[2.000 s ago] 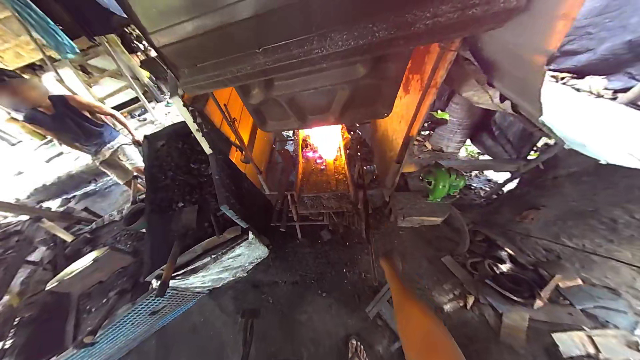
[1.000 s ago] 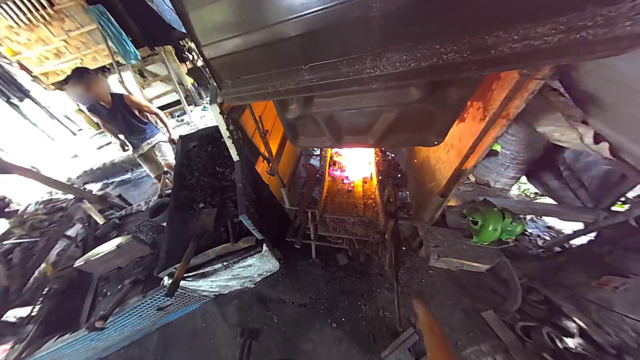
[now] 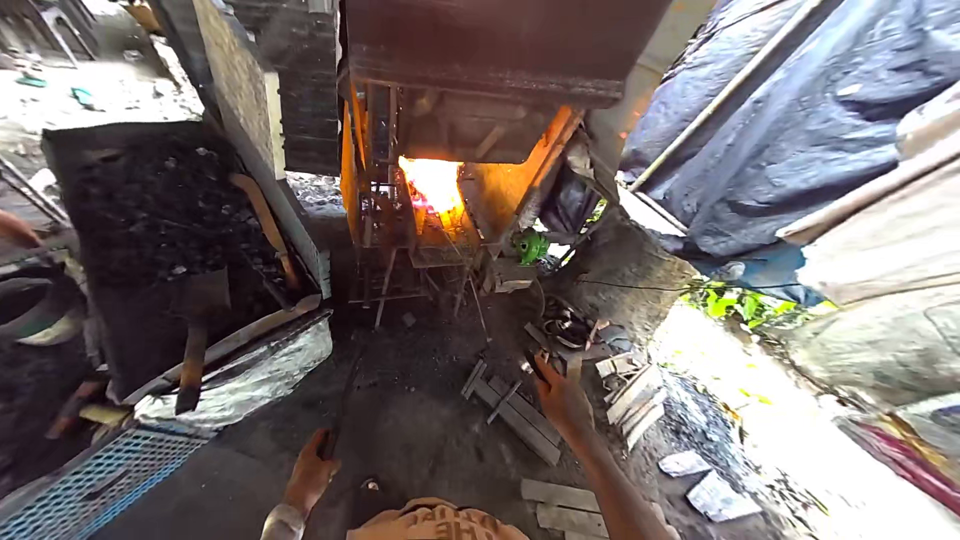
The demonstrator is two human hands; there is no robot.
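Note:
My left hand is low in the view, its fingers curled round a dark, thin object whose far end is lost against the dark ground. My right hand is farther forward, right of centre, with a small dark object at its curled fingers; its full shape is unclear. Ahead of both hands glows a forge fire under a metal hood. Thin metal rods lean down from the forge front to the ground. A green blower sits to the right of the fire.
On the left, a charcoal bin holds a wooden-handled shovel, near blue mesh. Wooden boards and stacked wood pieces lie around my right hand. Tarpaulin hangs at the right.
The view has swung to the right. Both my hands now show; before, only part of the right arm was visible at the bottom. The person at the left is out of view.

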